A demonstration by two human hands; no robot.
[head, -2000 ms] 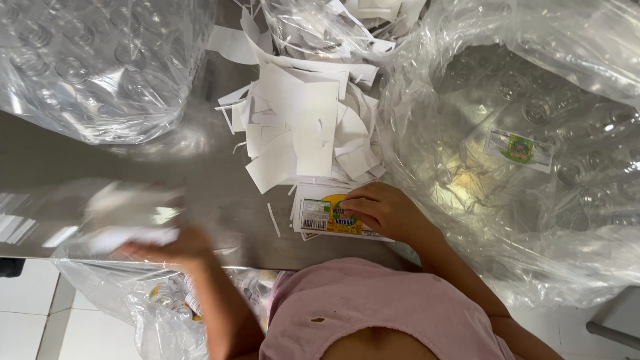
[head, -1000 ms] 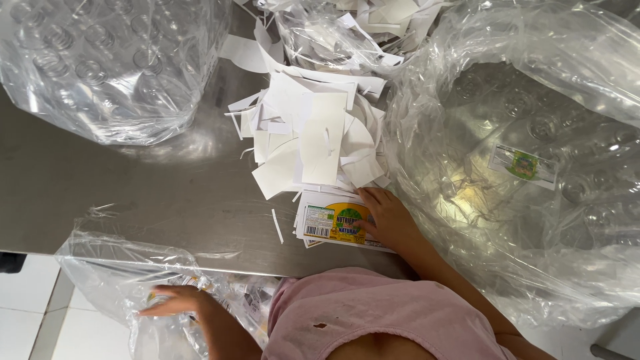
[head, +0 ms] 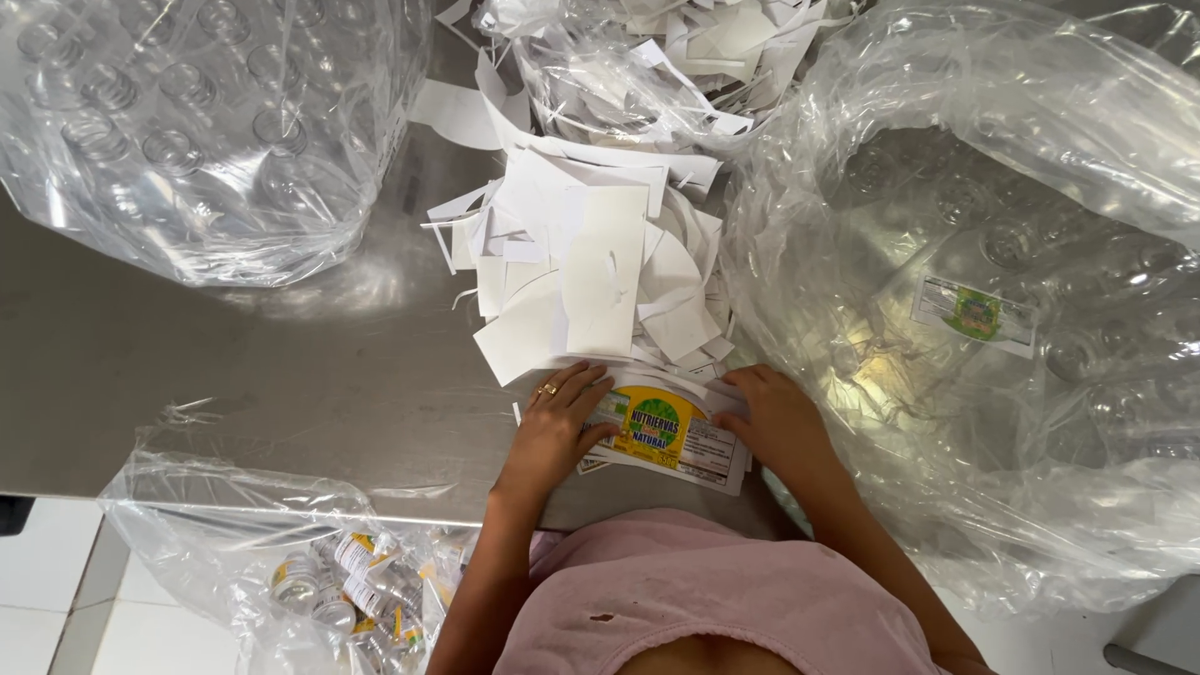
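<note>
A stack of printed yellow and white labels (head: 656, 431) lies at the front edge of the metal table. My left hand (head: 555, 427) holds the stack's left end, its thumb on the top label and a ring on one finger. At the right end, my right hand (head: 773, 412) has its thumb and fingers on the labels. Just behind them is a heap of white paper pieces (head: 605, 272). Labelled clear plastic bottles (head: 352, 581) lie in a clear bag (head: 187, 562) at the lower left, below the table edge.
A clear bag of unlabelled plastic bottles (head: 187, 103) stands at the back left of the metal table (head: 234, 394). On the right is a large open bag (head: 797, 244) of clear bottles, with a loose label (head: 975, 314) on it. Another bag (head: 609, 84) with paper scraps is behind the heap.
My left hand was over the lower-left bag one second ago and has moved right to the label stack. My right hand has shifted to the stack's right end.
</note>
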